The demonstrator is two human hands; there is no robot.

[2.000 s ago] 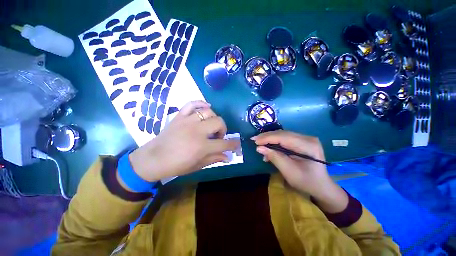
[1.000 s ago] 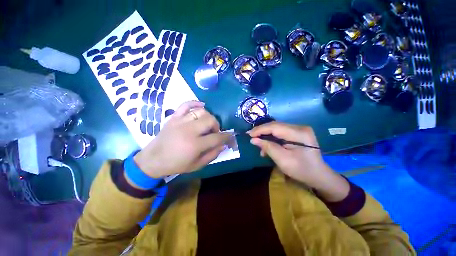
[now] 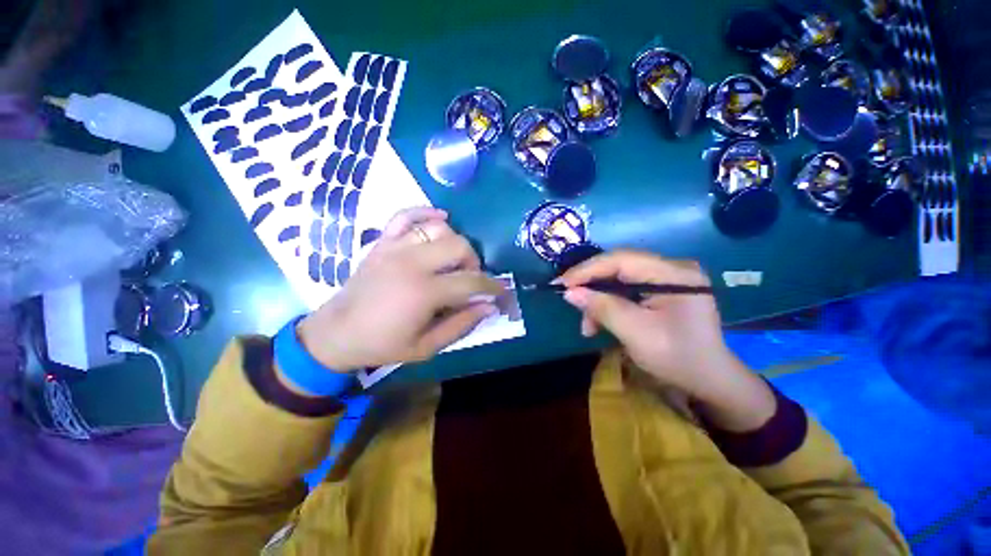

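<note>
My right hand (image 3: 650, 304) holds dark tweezers (image 3: 679, 289) like a pen, tips pointing left at the edge of a white backing strip (image 3: 502, 326). My left hand (image 3: 408, 293), with a blue wrist band (image 3: 308, 361), lies over this strip, fingers bent on it. What lies under the fingers is hidden. A round unit (image 3: 557, 230) with a dark disc lies just beyond the tweezers. A loosely filled sticker sheet (image 3: 241, 174) with black half-moons lies beyond my left hand. A full sticker strip (image 3: 353, 163) lies over it.
Several round units (image 3: 742, 168) with discs stand at the right and far middle. Another sticker strip (image 3: 937, 234) is at far right. A dropper bottle (image 3: 122, 122), a crumpled plastic bag (image 3: 92, 206) and a white box (image 3: 78, 320) with cable are at left. Part of a person (image 3: 38, 54) shows at the left edge.
The tweezer tips are now nearer the strip's edge and the tweezers lie more level. My left hand stays over the strip. Part of a person has appeared at the left edge.
</note>
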